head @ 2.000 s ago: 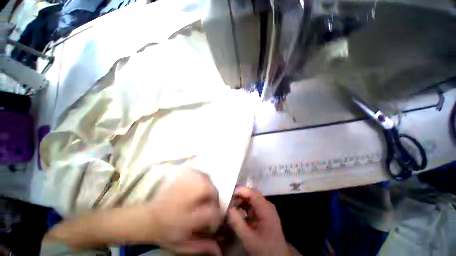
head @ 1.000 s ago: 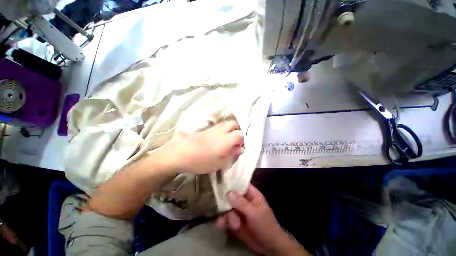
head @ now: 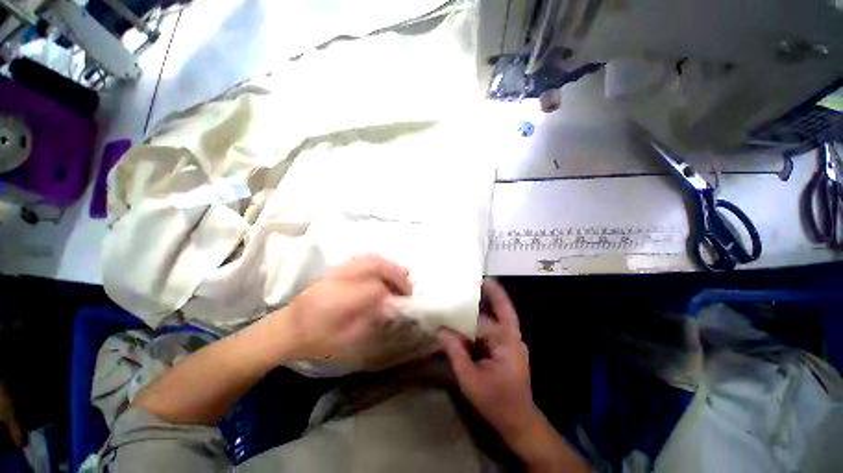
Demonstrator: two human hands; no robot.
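Observation:
A large beige garment (head: pixel 314 185) lies crumpled on the white table, left of the needle area, and hangs over the front edge toward my lap. Its straight right edge runs from the bright needle area down to my hands. My left hand (head: pixel 356 309) is bare and grips the cloth near the table's front edge, with the fingers curled in. My right hand (head: pixel 490 356) pinches the lower right corner of the cloth between thumb and fingers. The presser foot and needle area of the sewing machine (head: pixel 518 88) is washed out by glare.
Black-handled shears (head: pixel 716 217) lie right of the printed ruler scale (head: pixel 582 238). Second scissors (head: pixel 825 189) lie at the far right. A purple radio (head: pixel 46 143) stands left, beside a flat purple piece (head: pixel 110 178). Blue bins (head: pixel 83 369) with cloth (head: pixel 767 397) are below the table.
The cloth's right edge now hangs straighter and flatter. My left hand has moved down toward the table's front edge. My right hand has moved slightly up and right, still on the cloth's corner.

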